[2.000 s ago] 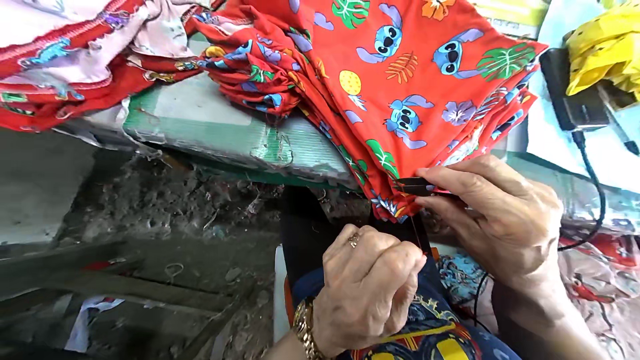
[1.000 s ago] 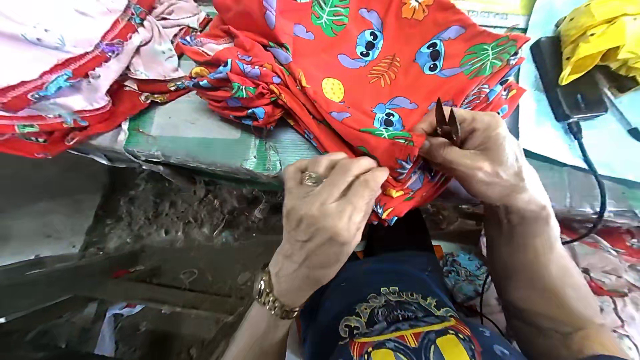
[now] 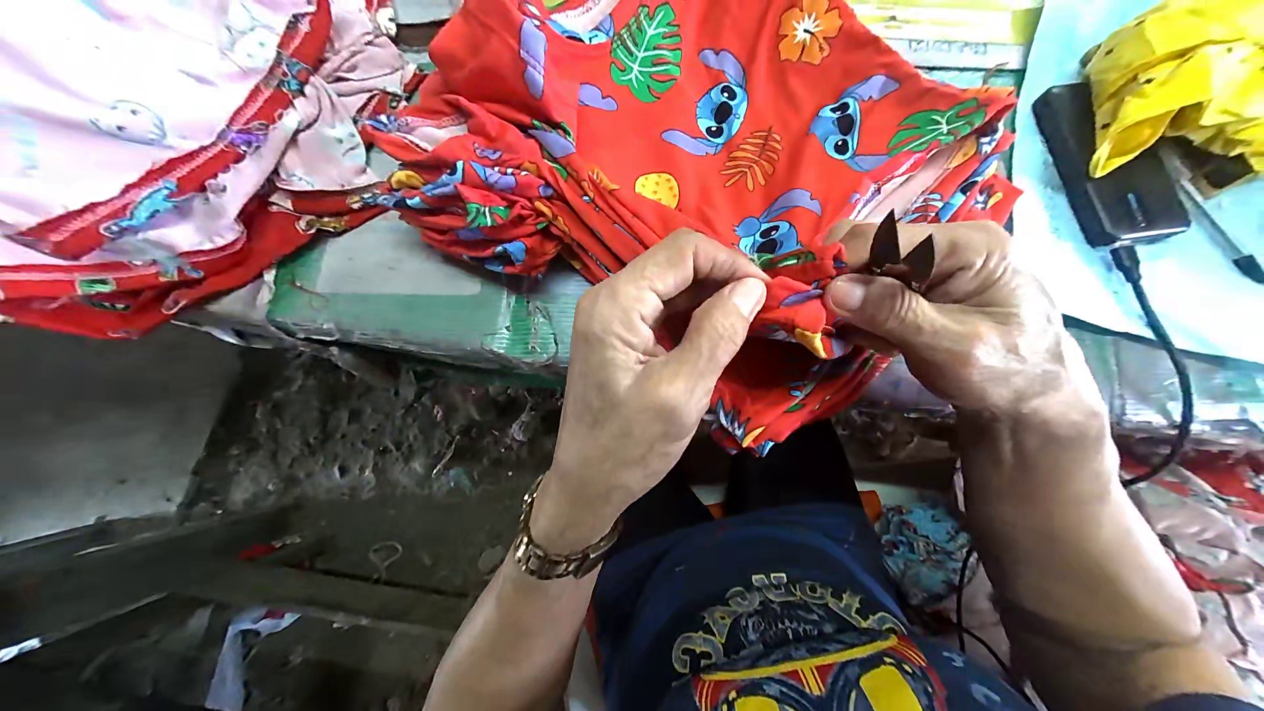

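Red printed fabric garments (image 3: 632,128) lie in a stack over the table edge, their near corner hanging down. My left hand (image 3: 671,346) pinches the hem of the top red piece between thumb and forefinger. Just to its right, my right hand (image 3: 928,306) pinches the same hem, and the fabric between the two hands is bunched. Small dark thread snips (image 3: 901,259) are tucked in my right hand, blades pointing up and apart; their handles are hidden in the palm.
Pink and red garments (image 3: 148,128) lie at the left. The table's green-and-white covered edge (image 3: 415,296) runs below the stack. At the right are a black power bank (image 3: 1116,168) with a cable (image 3: 1165,346), a yellow plastic bag (image 3: 1180,79) and a pen (image 3: 1220,227). More fabric (image 3: 1215,553) sits at lower right.
My left hand has risen from below the stack to the fabric hem. The snips, earlier lying flat toward the fabric, now point upward. The hem is now lifted between both hands.
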